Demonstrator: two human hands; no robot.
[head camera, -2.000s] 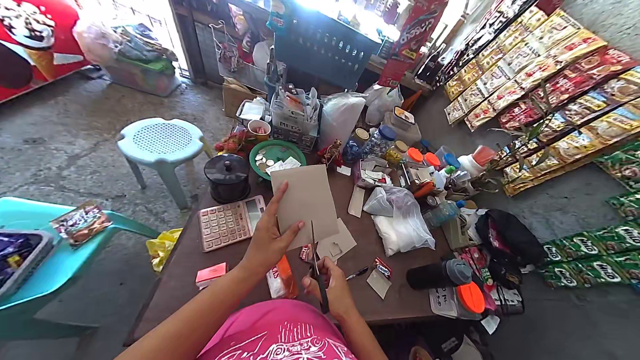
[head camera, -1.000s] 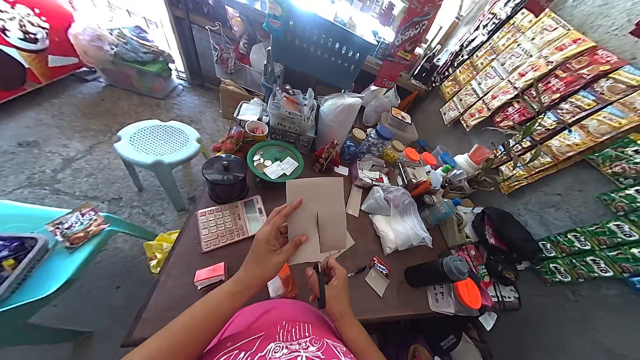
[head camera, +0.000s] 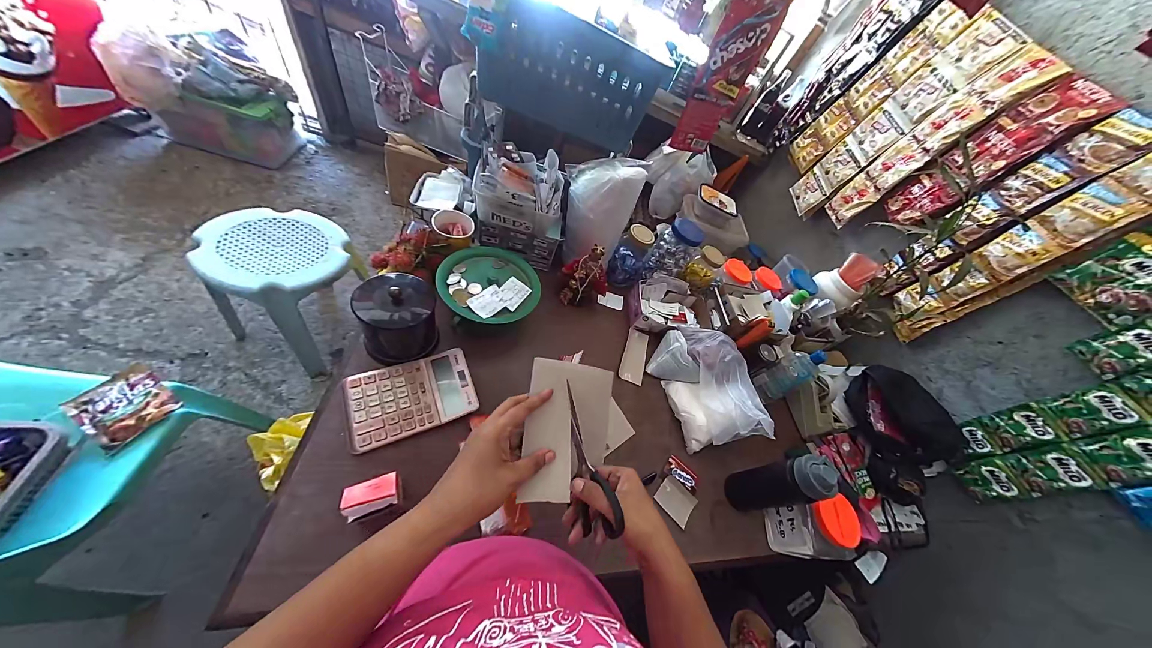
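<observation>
My left hand (head camera: 493, 457) pinches the left side of a grey-brown cardboard sheet (head camera: 589, 396), thumb in front. My right hand (head camera: 614, 515) has its fingers in the black handles of a pair of scissors (head camera: 583, 450). The scissors' blades point away from me and lie along the sheet, at a cut running up from its near edge. Beneath and to the right of the sheet, another cardboard piece (head camera: 620, 427) shows on the brown table (head camera: 297, 558). A small cardboard scrap (head camera: 675, 500) with a printed wrapper (head camera: 682, 473) lies right of my right hand.
Left on the table are a pink calculator (head camera: 409, 400), a small red-and-white box (head camera: 370, 497) and a dark lidded pot (head camera: 394, 317). A green plate (head camera: 522, 315) holds coins and papers. Rightward are a plastic bag (head camera: 720, 405), jars and a black bottle (head camera: 769, 486). A stool (head camera: 270, 247) stands left.
The cut in the cardboard sheet looks longer than a second ago. My right hand with the scissors has moved up along the sheet, and the blades now reach further over it.
</observation>
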